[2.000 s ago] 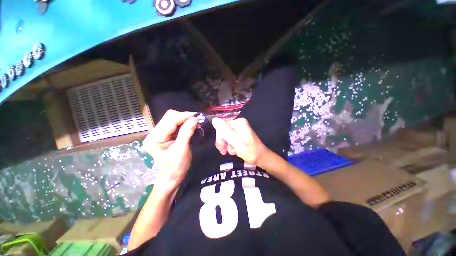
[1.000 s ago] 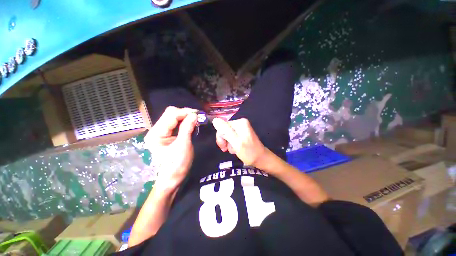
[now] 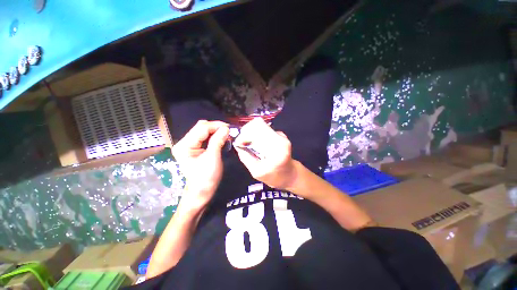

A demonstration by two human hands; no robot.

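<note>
My left hand [image 3: 201,153] pinches a small round silver piece [image 3: 233,132] between thumb and fingertips above my lap. My right hand [image 3: 263,153] is against the piece from the right, its fingers curled. A thin pale sliver, perhaps part of a slim tool [image 3: 253,150], shows between the right fingers; most of it is hidden. A row of silver discs [image 3: 22,65] lies along the edge of the blue-green bench [image 3: 85,34] at the upper left. A round piece with a pale centre [image 3: 181,3] is cut off by the top edge.
An open cardboard box [image 3: 65,136] holds a perforated white sheet [image 3: 118,120] at left. A blue plastic box [image 3: 360,180] and cardboard boxes [image 3: 414,204] lie at right. A green crate [image 3: 90,281] is at the lower left. White bits litter the green floor [image 3: 391,113].
My right hand has turned and closed in on the small piece, so the gap between the hands is gone. The left hand has shifted slightly right. The bench view has shifted since the earliest frame.
</note>
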